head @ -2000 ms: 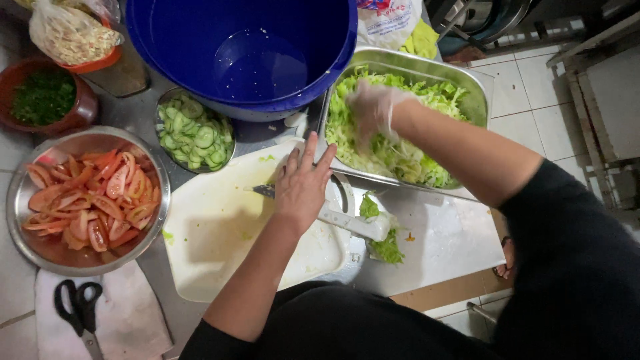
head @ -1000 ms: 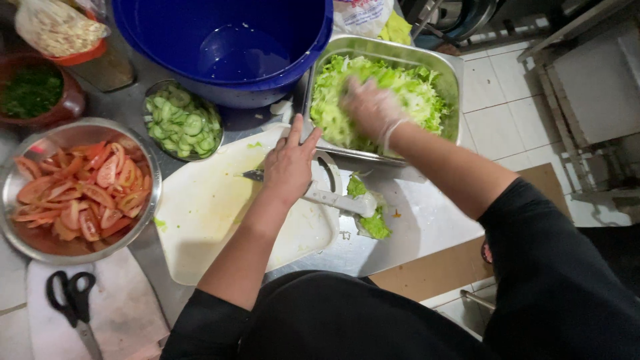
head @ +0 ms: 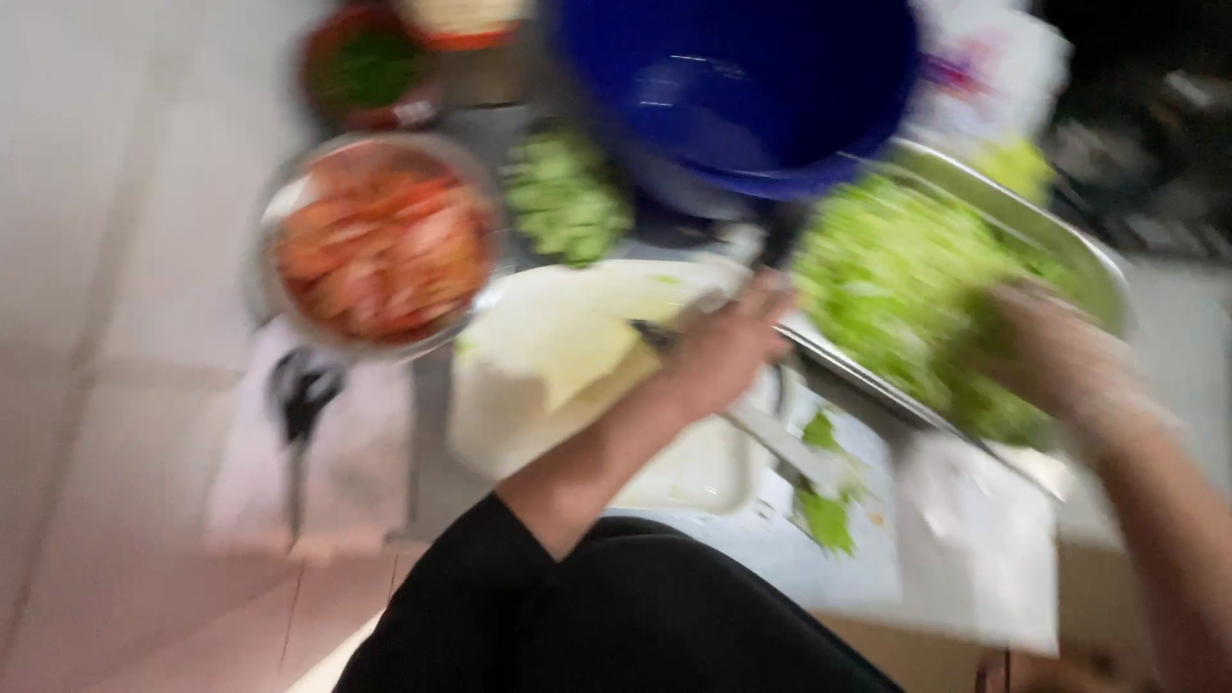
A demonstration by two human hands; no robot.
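Note:
Shredded lettuce (head: 895,279) fills a rectangular steel pan (head: 1068,241) at the right. My right hand (head: 1039,356), in a clear glove, is in the lettuce at the pan's right part; blur hides its fingers and any hold. My left hand (head: 731,346) reaches over the white cutting board (head: 520,423), its fingertips at the pan's near left rim; whether they grip it is unclear. Beneath that hand lies a knife (head: 789,448) with a dark end and a pale blade, its far part beside lettuce scraps (head: 826,520).
A blue tub (head: 741,96) stands behind the board. Left of it are sliced cucumbers (head: 568,197), a steel bowl (head: 289,202) of sliced tomatoes and a brown bowl (head: 313,72) of chopped greens. Black-handled scissors (head: 303,395) rest on a pale cloth (head: 371,462). A plastic bag (head: 1011,58) lies behind the pan.
My right hand has moved from the far left part of the lettuce to the right part. My left hand's fingers have come to the pan's rim. The view has swung and blurred.

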